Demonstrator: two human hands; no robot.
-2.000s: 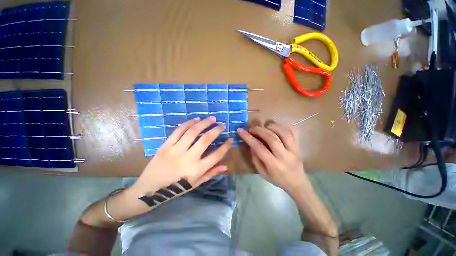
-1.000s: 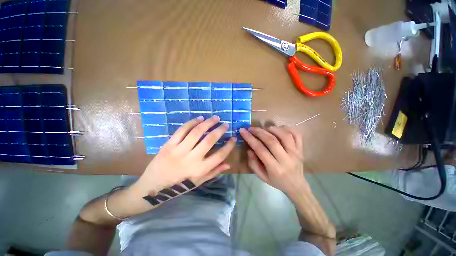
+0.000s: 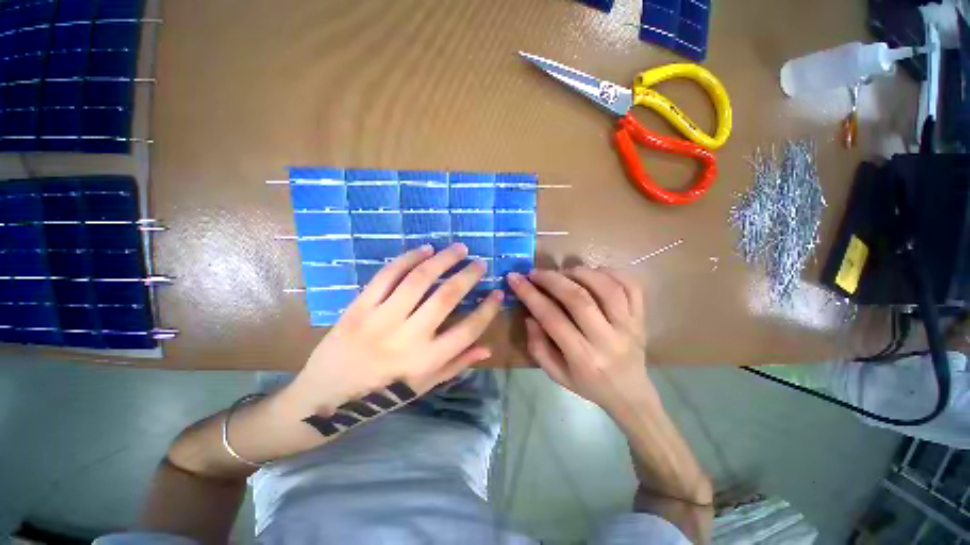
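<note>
A bright blue solar cell string (image 3: 372, 204) lies flat on the brown tabletop in front of me. Thin silver ribbon leads (image 3: 555, 186) stick out past its left and right edges. My left hand (image 3: 399, 335) rests with spread fingers on the lower middle of the string, pressing on it and holding nothing up. My right hand (image 3: 585, 330) is at the string's lower right edge, its fingers bent and the index fingertip touching the cell. The fingers hide the lower right corner, so I cannot tell whether they pinch a ribbon there.
Scissors (image 3: 638, 117) lie behind and right. A heap of cut ribbon pieces (image 3: 782, 218) and a single piece (image 3: 656, 251) are at right. A flux bottle (image 3: 840, 69) and black box (image 3: 904, 229) stand farther right. Dark cell strings (image 3: 69, 261) lie left, others at the rear.
The whole view has shifted slightly. Both hands stay in nearly the same place on the string, with no clear movement.
</note>
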